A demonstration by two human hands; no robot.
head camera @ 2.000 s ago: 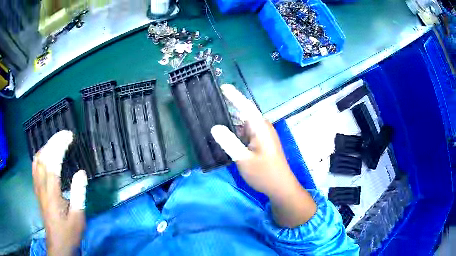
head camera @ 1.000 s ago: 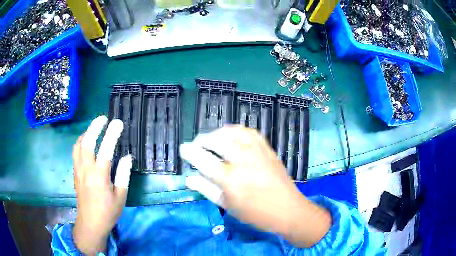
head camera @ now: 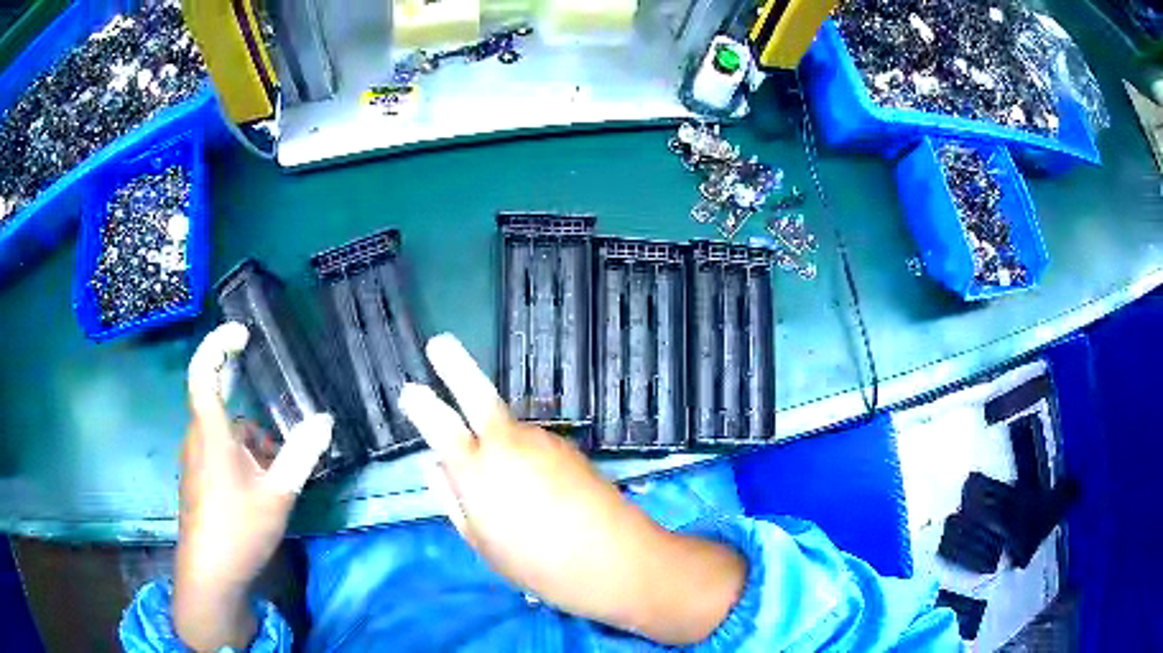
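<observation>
Five long black plastic housings lie on the green mat. Three stand side by side at centre right, one of them here (head camera: 546,319). The leftmost housing (head camera: 278,351) is tilted, and my left hand (head camera: 242,472) grips its lower part between thumb and fingers. Another tilted housing (head camera: 370,338) lies just right of it. My right hand (head camera: 510,485) is at that housing's lower right, fingers apart, fingertips by its edge; whether they touch it is unclear. Both hands wear white finger cots.
A loose pile of silver metal pieces (head camera: 733,179) lies behind the housings. Small blue bins stand left (head camera: 89,262) and right (head camera: 937,230), larger bins behind them. The machine's base plate (head camera: 548,109) is at the back. A cable (head camera: 848,281) and a supply box (head camera: 912,498) are at right.
The two left housings have gone from upright rows to tilted and apart. My left hand has closed on the leftmost one. My right hand has moved left, off the centre housings.
</observation>
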